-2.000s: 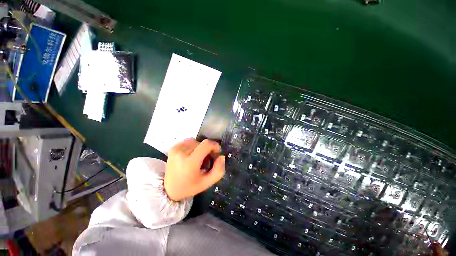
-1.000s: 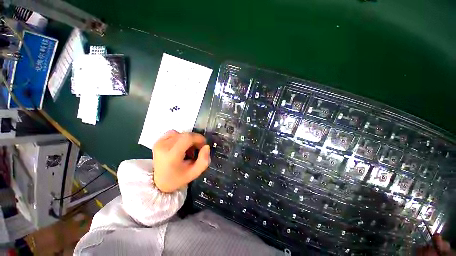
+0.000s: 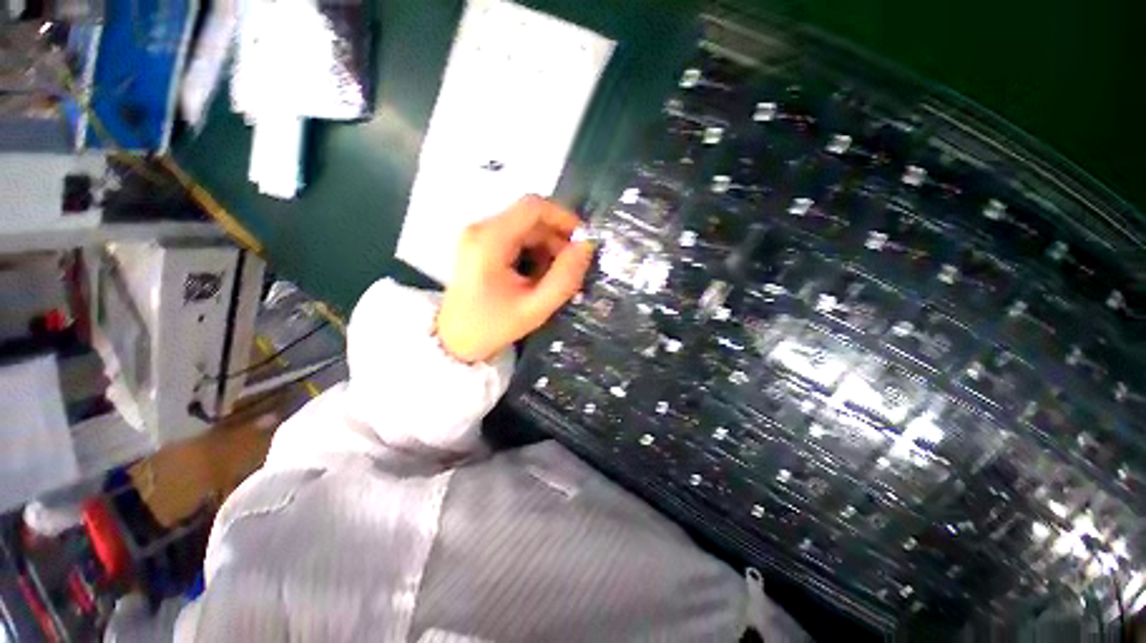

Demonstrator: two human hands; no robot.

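Observation:
My bare left hand [image 3: 509, 279] is at the tray's left edge, over the lower end of the white sheet. Its thumb and index finger curl into a ring with the tips close together; whether they pinch anything is not clear. The clear blister tray [image 3: 767, 327] looks dark, with rows of small dark modules with white spots, blurred by glare. The white sheet [image 3: 522, 113] lies left of the tray, with a small cluster of tiny black pads [image 3: 493, 166] on it. My right hand is not in view, and no tweezers can be made out.
A silvery bag [image 3: 346, 63] and white and pale blue slips [image 3: 277, 151] lie at upper left beside a blue box [image 3: 141, 69]. A white machine [image 3: 189, 327] stands beyond the bench edge. My striped smock fills the bottom middle.
The view has shifted, so the sheet, bag and tray appear higher. My left hand keeps its curled pose by the tray edge. My right hand, partly visible at lower right before, is no longer seen.

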